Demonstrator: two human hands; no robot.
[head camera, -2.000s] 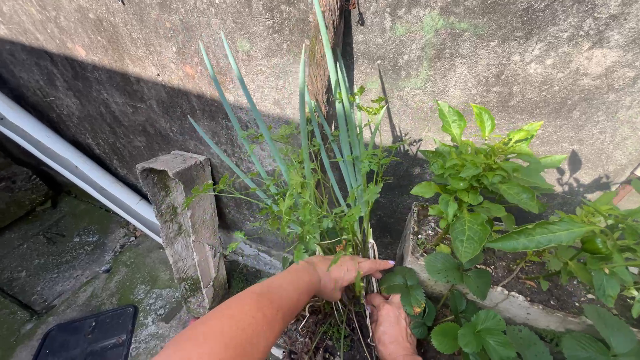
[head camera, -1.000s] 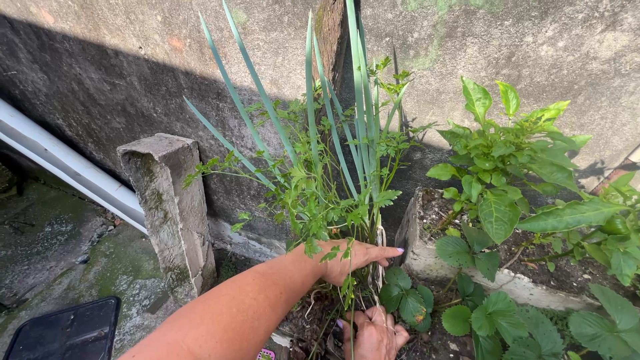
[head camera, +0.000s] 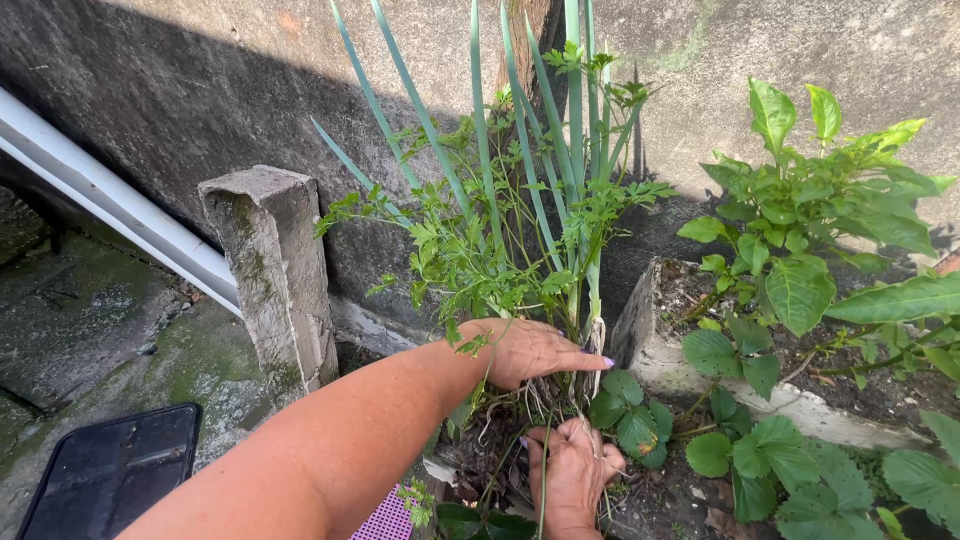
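Observation:
My left hand (head camera: 536, 352) reaches across the base of the parsley (head camera: 465, 262) and the green onion stalks (head camera: 574, 172), its index finger stretched out to the right against a dry, whitish stalk base (head camera: 598, 341). Its other fingers are partly hidden, so what they grip is unclear. Just below, my right hand (head camera: 574, 469) has its fingers bent at the dark soil, pinching thin pale roots or dry strands. More stringy roots (head camera: 536, 397) hang between the two hands over the soil (head camera: 491, 450).
A broken concrete post (head camera: 274, 277) stands left of the plants, with a white pipe (head camera: 120, 202) beyond. A black tray (head camera: 112, 469) and a purple perforated item (head camera: 384, 517) lie lower left. Right are a concrete planter edge (head camera: 825, 424), strawberry-like leaves (head camera: 780, 450) and a broad-leaved plant (head camera: 795, 217).
My right hand has moved down from beside my left hand to the soil below it. My left hand stays at the base of the stalks. The view has shifted a little.

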